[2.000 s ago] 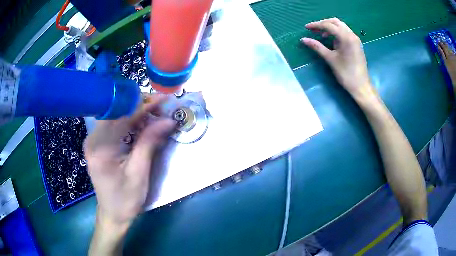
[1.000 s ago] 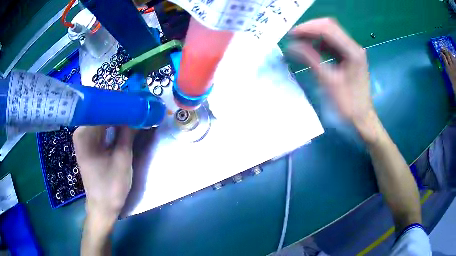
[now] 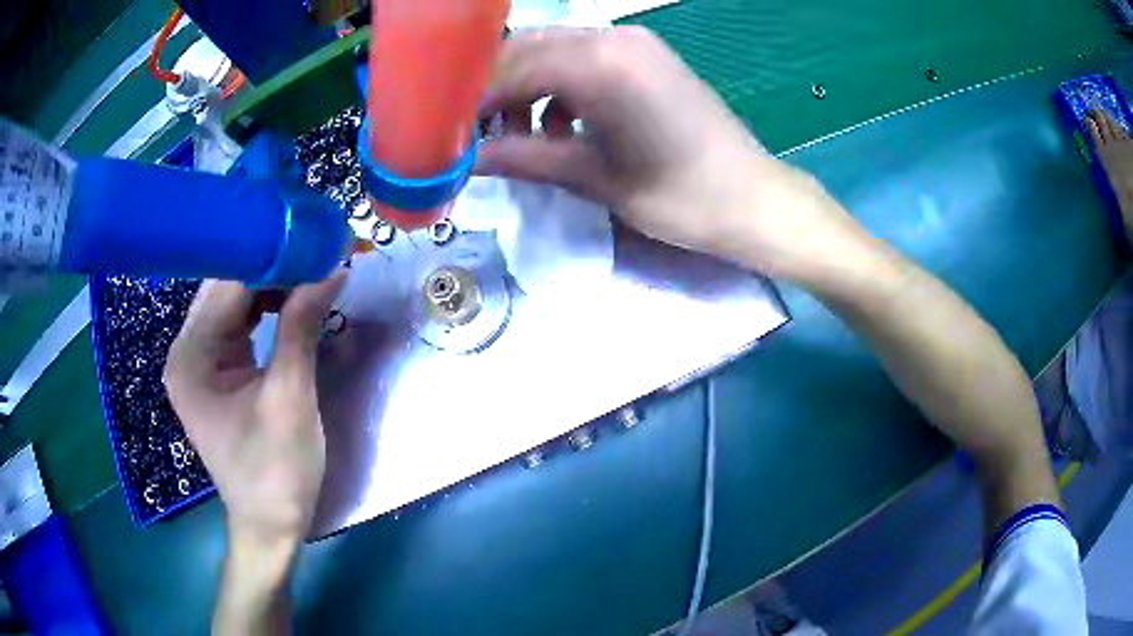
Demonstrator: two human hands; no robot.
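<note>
The spindle has a brass-coloured centre on a round pale disc in the silvery top plate. The red-filled syringe points down just behind it; the blue syringe lies nearly level from the left. A few small rings lie on the plate behind the spindle. My left hand is at the plate's left edge, thumb and fingers bent, fingertips partly behind the blue syringe. My right hand is over the plate's back part, its fingertips close to and partly hidden by the red syringe. Whether either hand holds a ring is hidden.
A blue tray full of dark rings is left of the plate. A green bar and orange tubing are behind. A pale cable crosses the green bench. Another person's hand is at a blue tray far right.
My right hand has moved left from beside the plate to the red syringe. My left hand has drawn back left from the spindle. The syringes have shifted back to about their first position in view.
</note>
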